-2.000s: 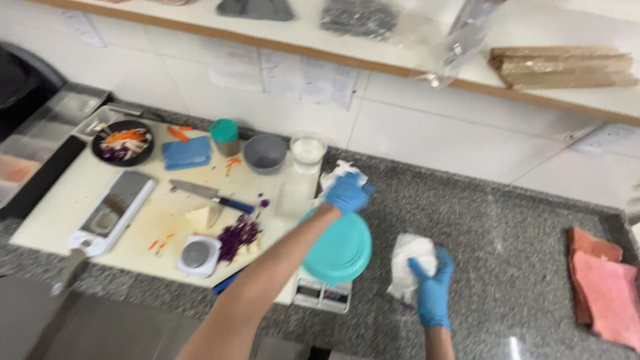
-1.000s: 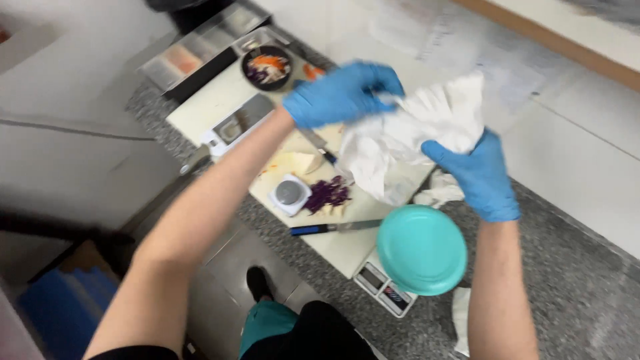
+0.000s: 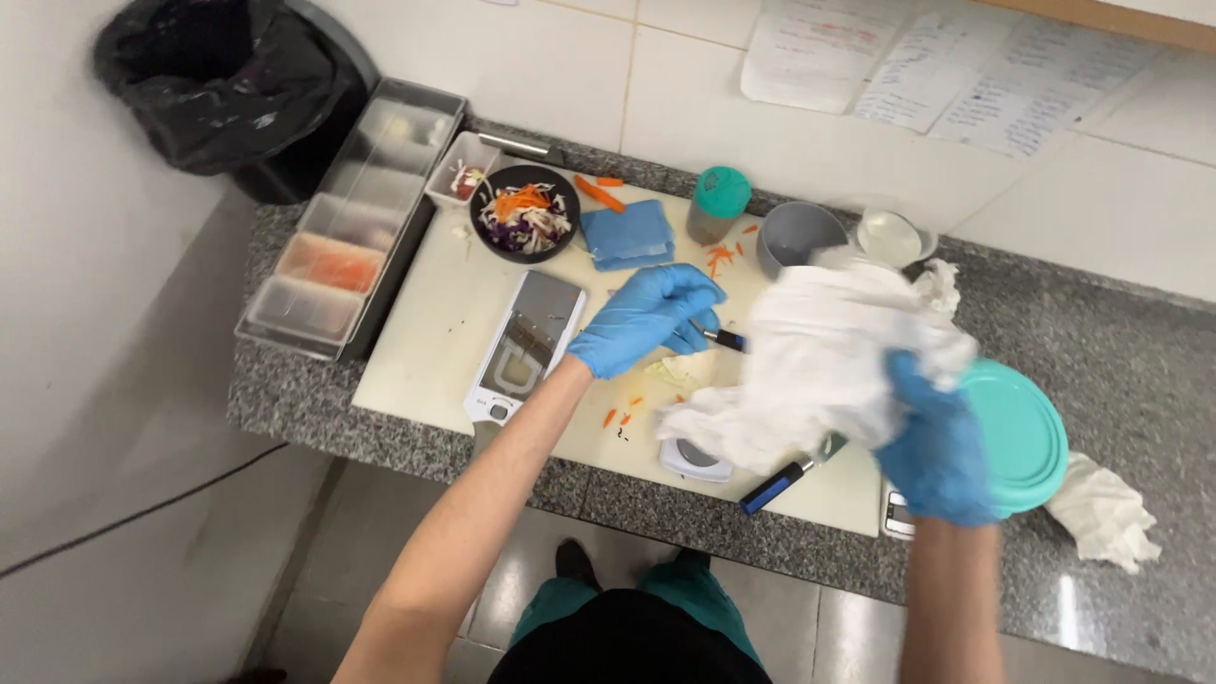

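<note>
My right hand (image 3: 936, 442), in a blue glove and blurred, grips a crumpled white cloth (image 3: 817, 361) raised over the cutting board (image 3: 418, 332). My left hand (image 3: 651, 318), also gloved in blue, is over the board's middle with fingers curled at a knife with a dark handle (image 3: 730, 339); whether it grips the knife is unclear. Another knife, its handle blue and black (image 3: 774, 487), lies at the board's front edge, its blade partly under the cloth. Partly behind my right hand, a turquoise lid (image 3: 1016, 437) sits above a scale (image 3: 898, 513).
A mandoline slicer (image 3: 532, 332), a bowl of shredded vegetables (image 3: 525, 214), a folded blue cloth (image 3: 627, 233), a turquoise-lidded container (image 3: 719, 204) and a grey bowl (image 3: 800, 237) stand on the board. Lidded trays (image 3: 332, 266) line its left. Another white cloth (image 3: 1102, 513) lies right.
The white cloth, between both hands one second ago, is now in my right hand only. My left hand has come away from it to the knife. The view has swung considerably.
</note>
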